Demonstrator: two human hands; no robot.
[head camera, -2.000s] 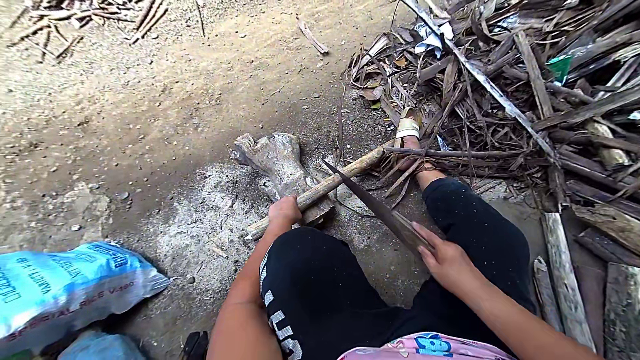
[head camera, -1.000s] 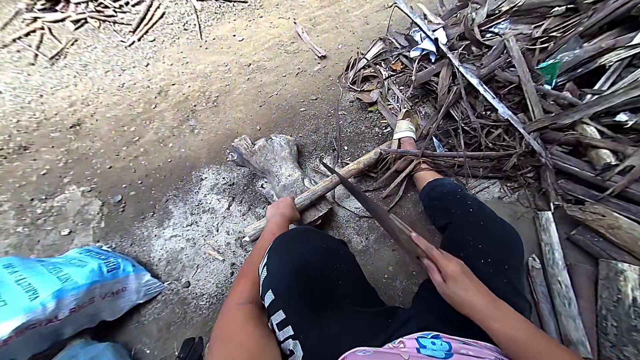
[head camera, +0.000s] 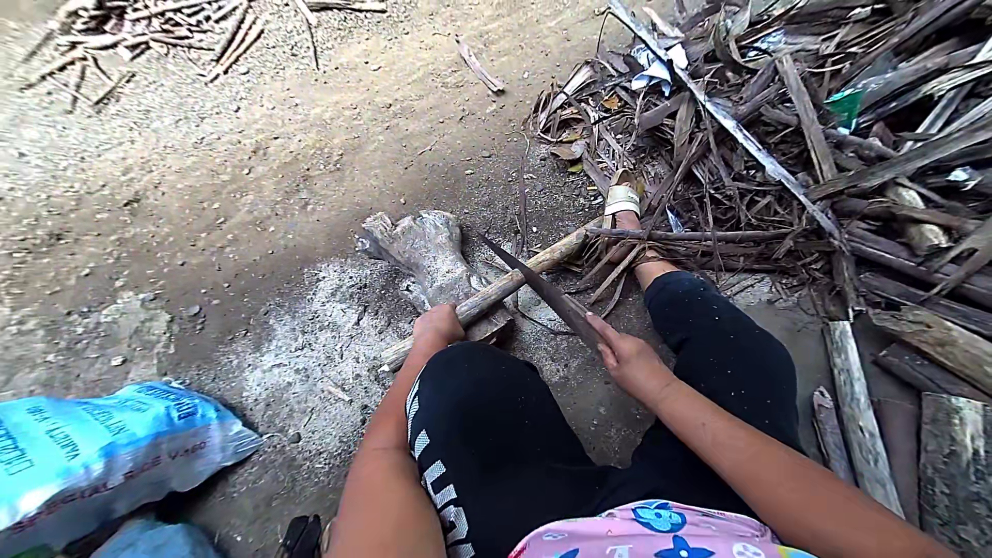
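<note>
My left hand (head camera: 439, 325) grips a peeled wooden stick (head camera: 535, 267) near its lower left end. The stick lies slantwise across a gnarled wood block (head camera: 434, 256) on the ground, its far end beside my sandaled foot (head camera: 624, 198). In my right hand (head camera: 629, 358) is a dark, pointed hand saw (head camera: 546, 291), its handle hidden by my fingers. The blade crosses over the stick right of the block, its tip pointing up and left. Whether the blade touches the stick, I cannot tell. Pale sawdust (head camera: 310, 349) covers the ground left of the block.
A large heap of dry sticks and bark (head camera: 744, 147) fills the upper right. Split wood pieces (head camera: 860, 418) lie at the lower right. At the lower left is a blue and white printed sack (head camera: 101, 457). A pile of short sticks (head camera: 155, 31) lies at the upper left.
</note>
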